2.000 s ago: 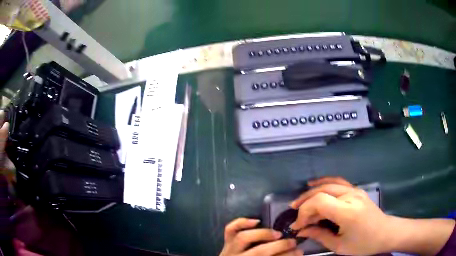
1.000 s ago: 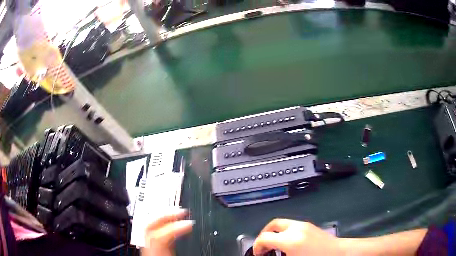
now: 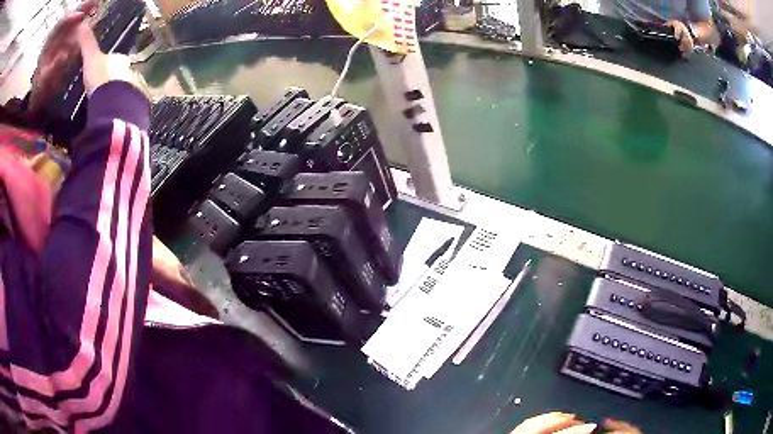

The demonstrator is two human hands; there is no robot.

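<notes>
Three grey player units stand in a row at the right, their round number keys facing up and a black strap over the middle one. My left hand is at the bottom edge, mostly cut off; what it holds is hidden. A small, blurred skin-coloured part at its right may be my right hand. White printed sheets lie left of the units. A blue USB stick is at the lower right.
Black units stand stacked left of the sheets. Another worker's striped sleeve fills the left side, their hand raised at a dark unit. A metal post rises by the green belt. A person's hand shows across the belt.
The view has swung left, so units and sheets sit farther right. The neighbouring worker and black stacks show more fully. My hands have dropped mostly out of the picture.
</notes>
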